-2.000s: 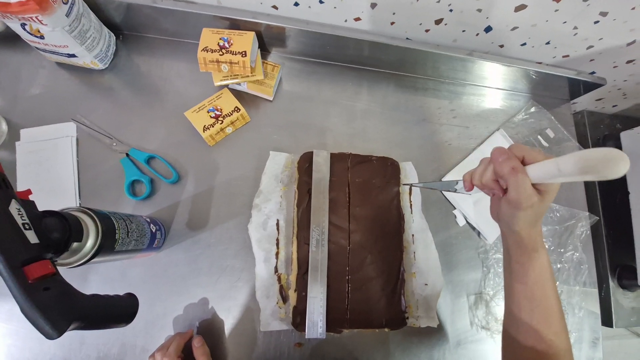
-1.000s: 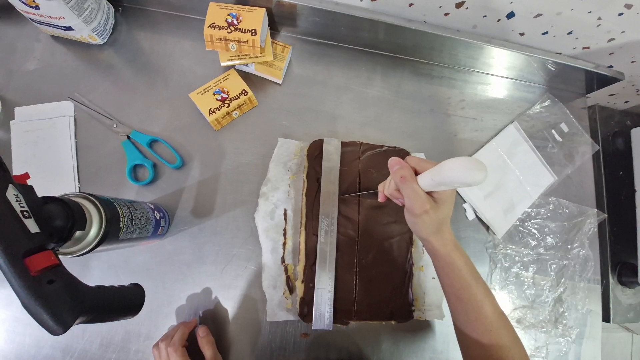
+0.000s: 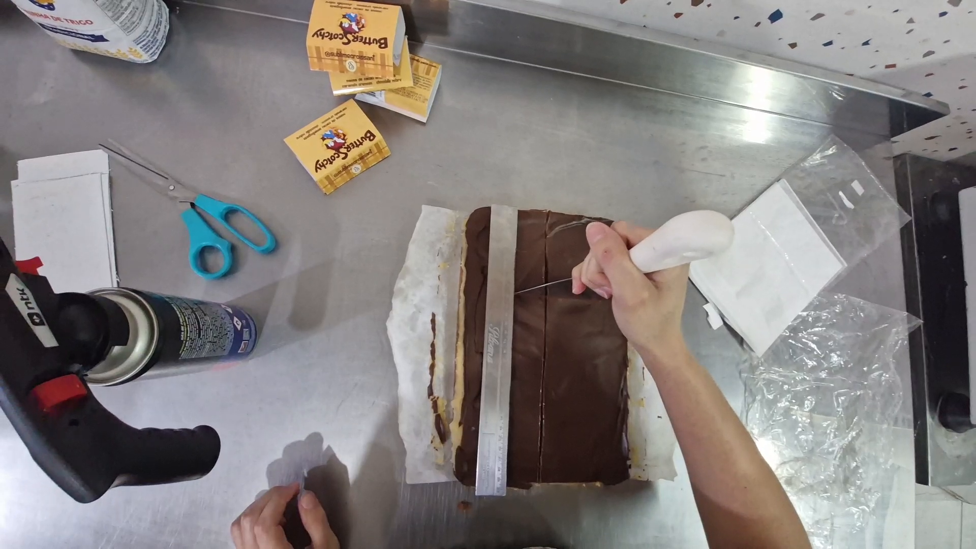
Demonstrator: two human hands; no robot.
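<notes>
My right hand [image 3: 637, 286] grips a knife by its white handle [image 3: 682, 240]; the thin blade lies across the chocolate-coated slab [image 3: 583, 366], its tip at the right edge of a metal ruler [image 3: 499, 343]. That ruler lies lengthwise over the slab's left part. A straight scored line runs down the chocolate to the right of the ruler. Beneath the slab is white parchment paper [image 3: 419, 305] with chocolate and caramel-coloured smears. At the bottom edge, left of the slab, my left hand [image 3: 286, 518] is partly in view, thumb and fingers apart; whether something thin is between them is unclear.
Teal-handled scissors [image 3: 210, 240], white cards [image 3: 65, 221] and a blowtorch on a gas can [image 3: 191, 332] lie at left. Yellow Butter Scotchy boxes [image 3: 339, 145] and a flour bag [image 3: 107, 23] are behind. At right are white sheets in clear plastic [image 3: 770, 263] and a black-edged appliance [image 3: 923, 320].
My right hand has moved left with the knife, from the slab's right edge to over the chocolate, and the blade tip is now at the ruler. My left hand stays near the bottom edge.
</notes>
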